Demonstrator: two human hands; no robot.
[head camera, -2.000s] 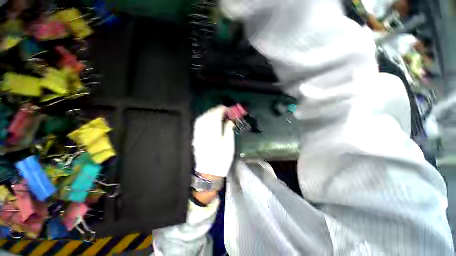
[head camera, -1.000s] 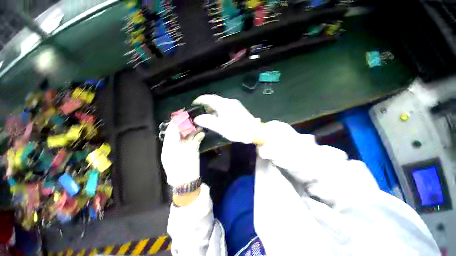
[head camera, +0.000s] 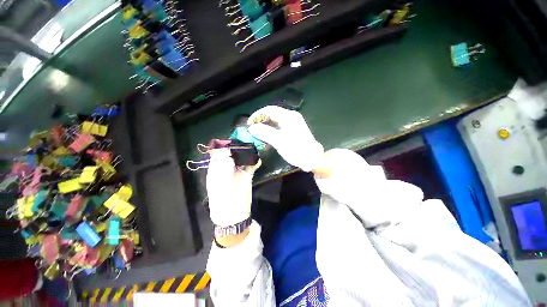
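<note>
My gloved left hand (head camera: 231, 186) holds a small black housing (head camera: 245, 154) with a pink-red binder clip (head camera: 219, 144) on its left side, the clip's wire handles pointing left. My gloved right hand (head camera: 286, 135) holds a teal binder clip (head camera: 248, 137) at the upper edge of the housing. The fingers hide part of the clip, and whether it grips the housing cannot be told. Another dark housing (head camera: 292, 98) lies on the green bench just beyond my right hand.
A mixed-colour clip heap (head camera: 78, 198) lies at left beside a black recessed tray (head camera: 166, 207). Clamped units (head camera: 157, 42) stand in rows on the far tray. A single teal clip (head camera: 460, 54) lies at far right, beyond the control box (head camera: 504, 174).
My right hand now holds the teal clip that lay on the bench and has brought it to the housing. The left hand keeps the housing with the pink-red clip. The view has shifted slightly.
</note>
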